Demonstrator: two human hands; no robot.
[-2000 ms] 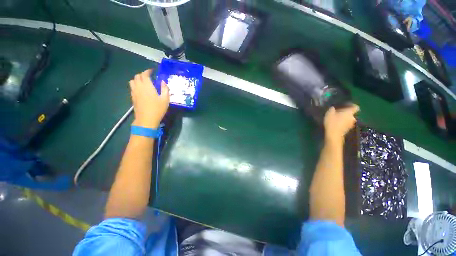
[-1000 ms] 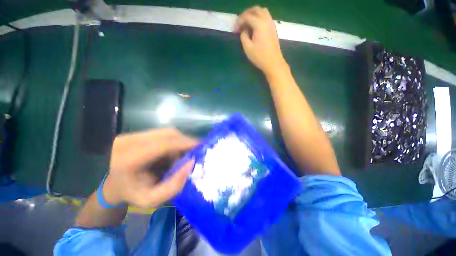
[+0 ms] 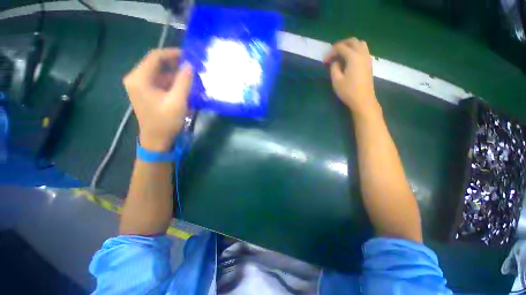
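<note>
My left hand (image 3: pixel 158 95) grips the left wall of the blue bin (image 3: pixel 268 69), thumb and fingers at its edge, above the green mat near the white rail. White pieces (image 3: pixel 233 70) lie heaped in the bin and glare brightly. A blue wrist strap (image 3: pixel 154 154) with a thin cord is on my left wrist. My right hand (image 3: pixel 353 72) is at the white rail with its fingers curled. Whether it holds something tiny cannot be seen.
A black parts tray (image 3: pixel 466 173) full of shiny pieces is at the right. The white conveyor edge (image 3: pixel 404 78) crosses behind my right hand. A grey cable (image 3: pixel 118 135) and a black device (image 3: pixel 55 129) lie at the left. Part of a fan shows at lower right.
One second ago the bin was close to my body and tilted; it has moved forward and up with my left hand. The tablet unit held by my right hand two seconds ago is gone from it.
</note>
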